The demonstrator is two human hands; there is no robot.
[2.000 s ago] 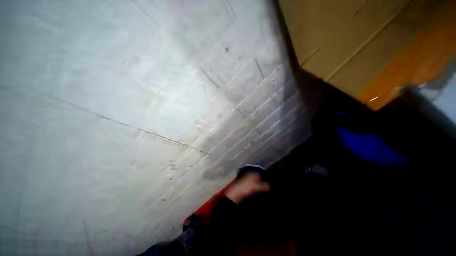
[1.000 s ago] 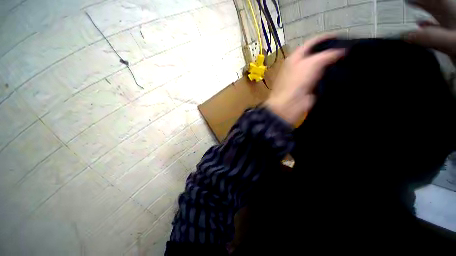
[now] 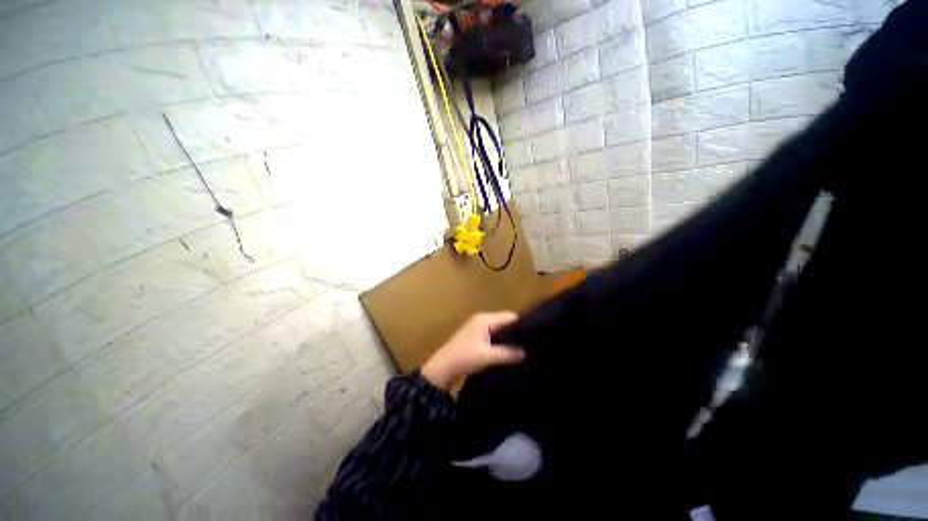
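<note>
A large black cloth garment piece (image 3: pixel 631 356) fills the lower right, stretched up to the top right corner. My left hand (image 3: pixel 475 348), in a dark patterned sleeve, grips the cloth's left edge between thumb and fingers. A white patch (image 3: pixel 516 457) shows below my hand. A shiny, blurred light strip (image 3: pixel 735 371) shows between dark parts of the cloth; I cannot tell what it is. My right hand is not visible.
White brick-pattern walls meet in a corner (image 3: pixel 600 132). A brown board (image 3: pixel 448 295) stands behind my left hand, with a yellow plug (image 3: pixel 469 235) and hanging cables above it. A dark object (image 3: pixel 488 41) is at the top. A white surface (image 3: pixel 895 494) shows lower right.
My left hand has moved down and left with the cloth, which is now spread out to the upper right. My right hand, seen at the top right a second ago, is out of sight.
</note>
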